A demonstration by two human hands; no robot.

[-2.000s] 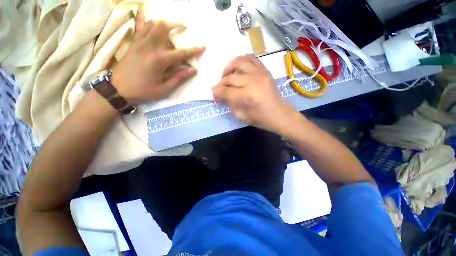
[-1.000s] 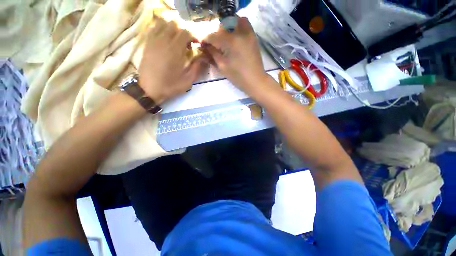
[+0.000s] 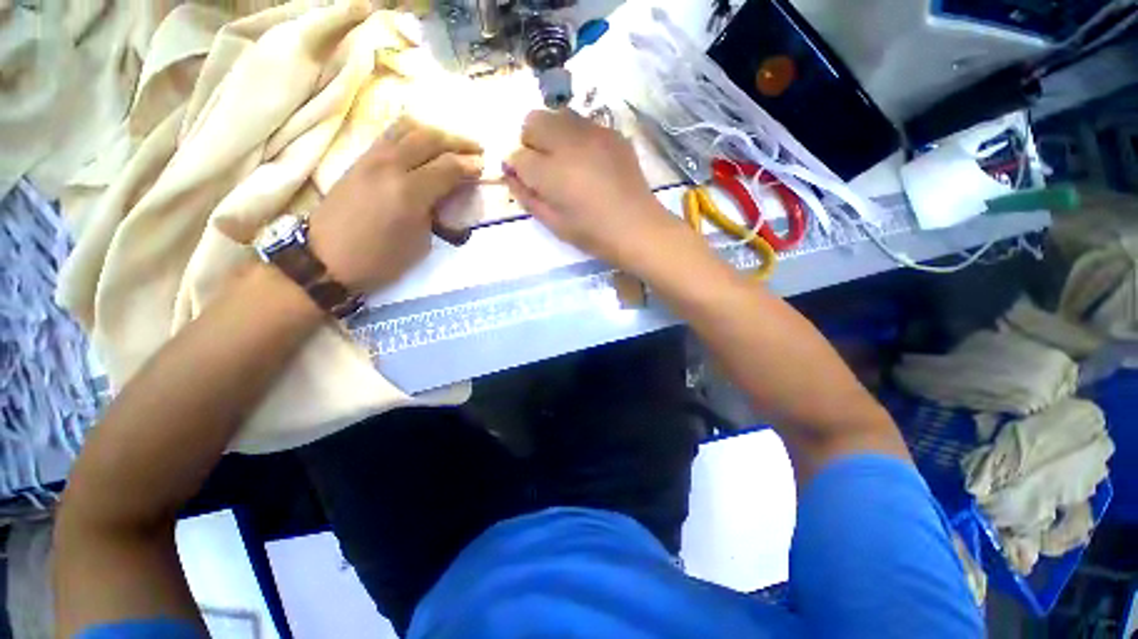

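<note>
A cream fabric panel (image 3: pixel 212 137) lies in large folds on the left of the table and hangs over its front edge. My left hand (image 3: pixel 387 206), with a wristwatch, rests on the fabric's right part with fingers bent. My right hand (image 3: pixel 580 175) is just right of it, fingers curled with the fingertips close together. The area between the hands is washed out to white, so whether either hand grips the fabric edge cannot be told. The sewing machine's metal parts and dark round knob (image 3: pixel 548 44) are at top centre, just beyond my right hand.
Scissors with red and yellow handles (image 3: pixel 759 206) lie right of my right hand, beside white tape strips (image 3: pixel 736 119). A black tray (image 3: pixel 811 87) and white holder (image 3: pixel 973 175) are farther right. A ruler scale (image 3: pixel 499 312) runs along the front edge. A blue crate (image 3: pixel 1061 549) holds beige pieces.
Since two seconds ago, the view shifted and more of the machine shows. My right hand moved up near the knob, then slightly lower. My left hand moved down and left over the last second.
</note>
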